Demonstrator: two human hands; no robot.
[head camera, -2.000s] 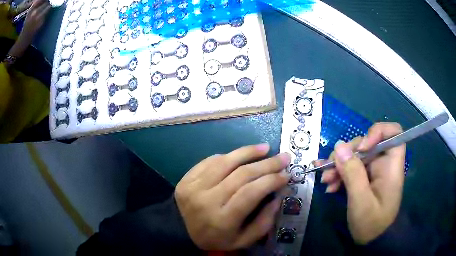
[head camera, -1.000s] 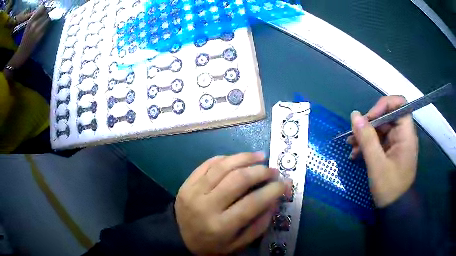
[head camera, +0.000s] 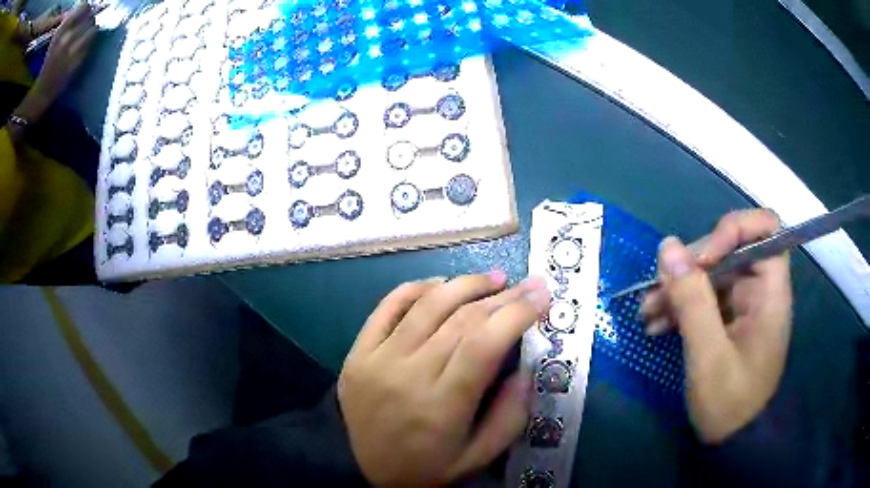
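Observation:
The silver-grey fixture strip (head camera: 579,229) lies on the dark green bench with several round units in a row, one of them (head camera: 567,254) near its top end. My left hand (head camera: 434,376) rests with its fingertips on the strip's left edge. My right hand (head camera: 730,319) holds silver tweezers (head camera: 801,234), their tip over the dark-blue dot sheet just right of the strip. The dot sheet (head camera: 649,357) lies beside the strip, partly under my right hand. Whether the tip holds a dot is too small to tell.
A white foam board (head camera: 372,217) with rows of paired units stands at the upper left. A light-blue sheet (head camera: 382,43) covers its back part. A white curved rail (head camera: 687,114) crosses behind. Another person's hand (head camera: 65,48) and yellow sleeve show at the far left.
The tweezers left a round unit on the strip, went to the dot sheet, and now their tip is closer to the strip. My left fingers lifted a little and are back on its edge.

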